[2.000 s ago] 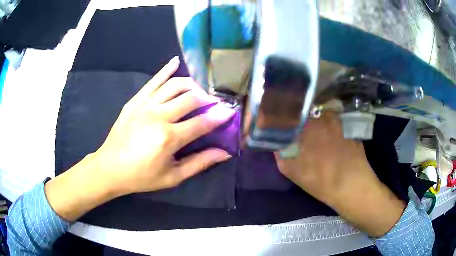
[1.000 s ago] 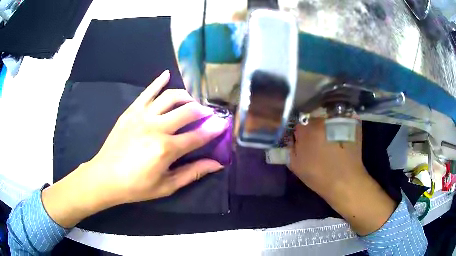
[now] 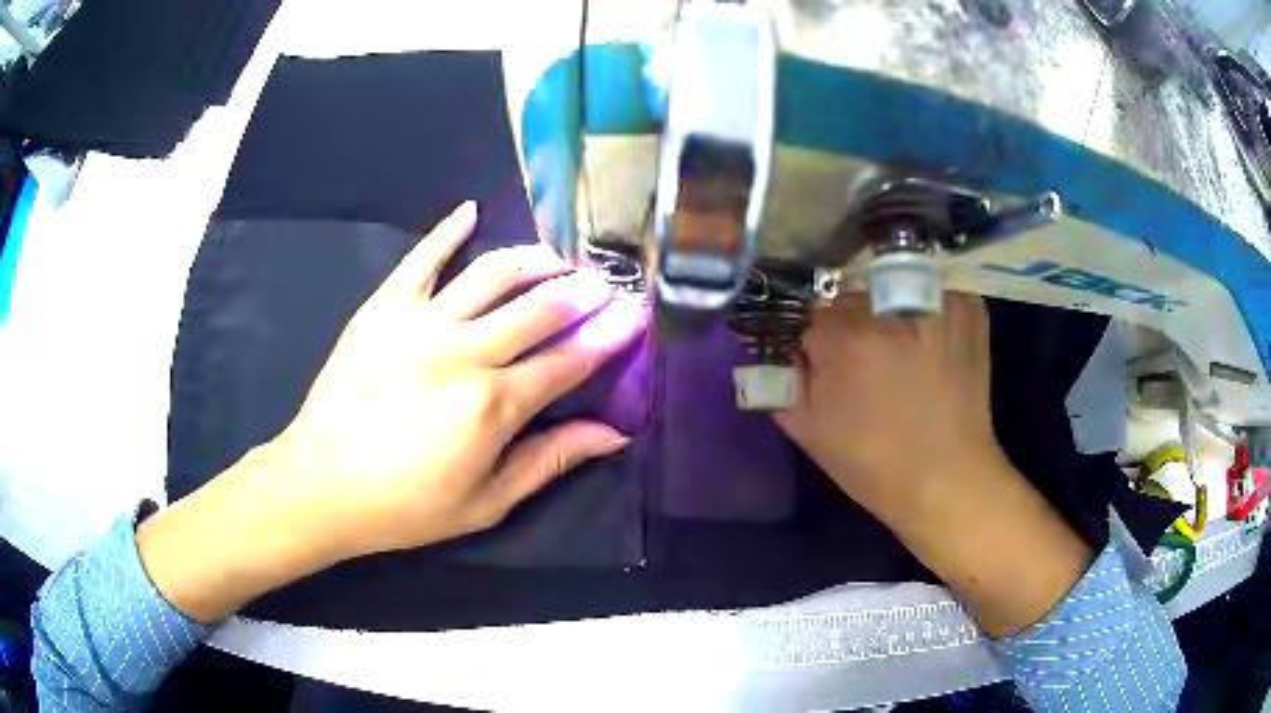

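Note:
A dark garment panel point(image 3: 376, 585) lies flat under the sewing machine head point(image 3: 864, 126). A smaller, slightly shinier dark pocket piece point(image 3: 279, 307) lies on it at the left, and another dark rectangle point(image 3: 725, 467) is right of a seam line. My left hand point(image 3: 432, 390) lies flat on the pocket piece, fingers spread, fingertips beside the needle area in pink-violet light. My right hand point(image 3: 899, 418) rests on the cloth right of the needle, its fingers partly hidden behind the machine head. The needle tip is hidden.
Thread scissors with yellow and green loops point(image 3: 1175, 557) lie at the right near a red item point(image 3: 1243, 485). Dark cut panels point(image 3: 133, 70) lie at the upper left. A ruler scale point(image 3: 864, 634) runs along the table's front edge. Tension knobs point(image 3: 906, 283) stick out from the head.
The camera view has shifted, so more of the machine head and its lettering shows. Both hands keep nearly the same places on the cloth.

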